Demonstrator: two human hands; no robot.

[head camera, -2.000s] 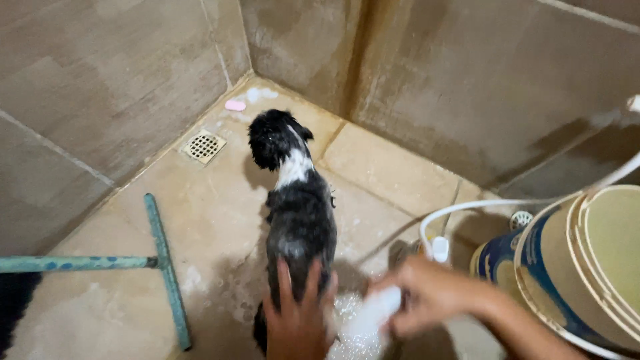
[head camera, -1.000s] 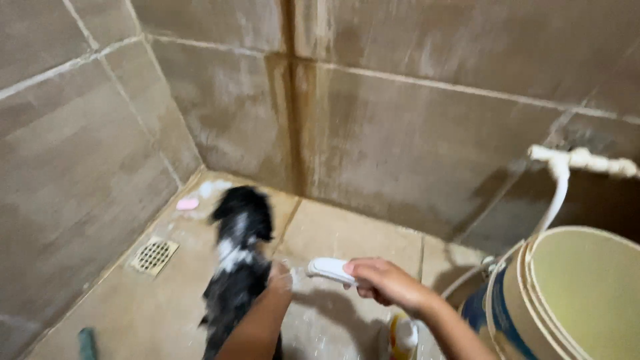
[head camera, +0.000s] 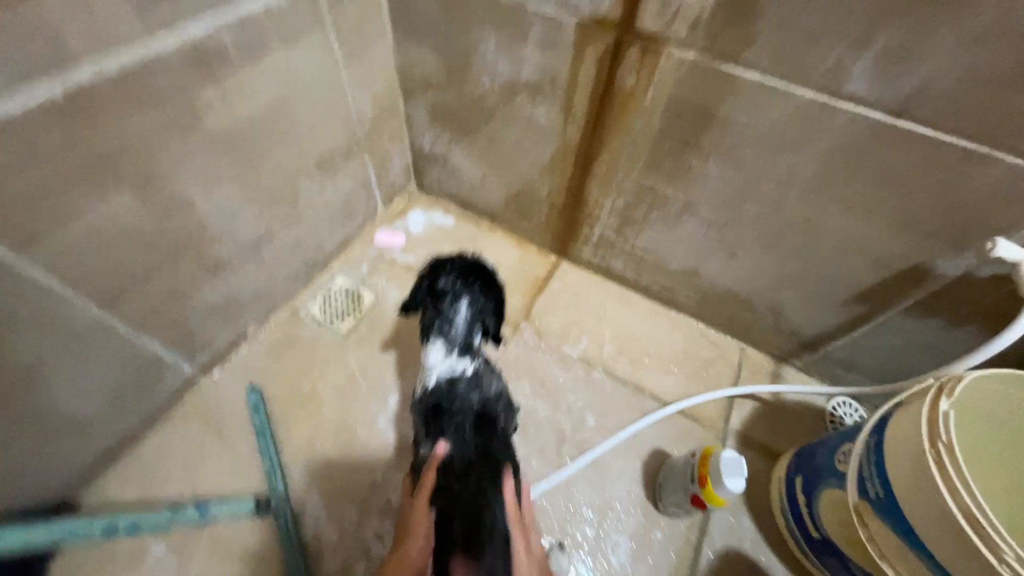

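Observation:
A small wet black dog with a white patch at its neck (head camera: 464, 400) stands on the tiled floor, its back toward me. My left hand (head camera: 418, 516) rests along the left side of its back, and my right hand (head camera: 524, 528) lies against its right side. Neither hand is closed around anything. The white hose (head camera: 640, 424) runs from the right down to beside my right hand; its near end is hidden, and water droplets show on the floor there. To the right stands a white bottle with a yellow and red label (head camera: 700, 480).
Stacked plastic buckets (head camera: 888, 480) stand at the right, below a white pipe fitting (head camera: 1004, 250). A green squeegee (head camera: 276, 480) is at lower left. Near the corner are a floor drain (head camera: 340, 306) and a pink soap bar (head camera: 390, 238). A round drain cover (head camera: 846, 412) lies behind the buckets.
The white shower head held by my right hand one second ago is out of that hand and no longer visible. Both hands are now on the dog's sides. The view has tilted down again.

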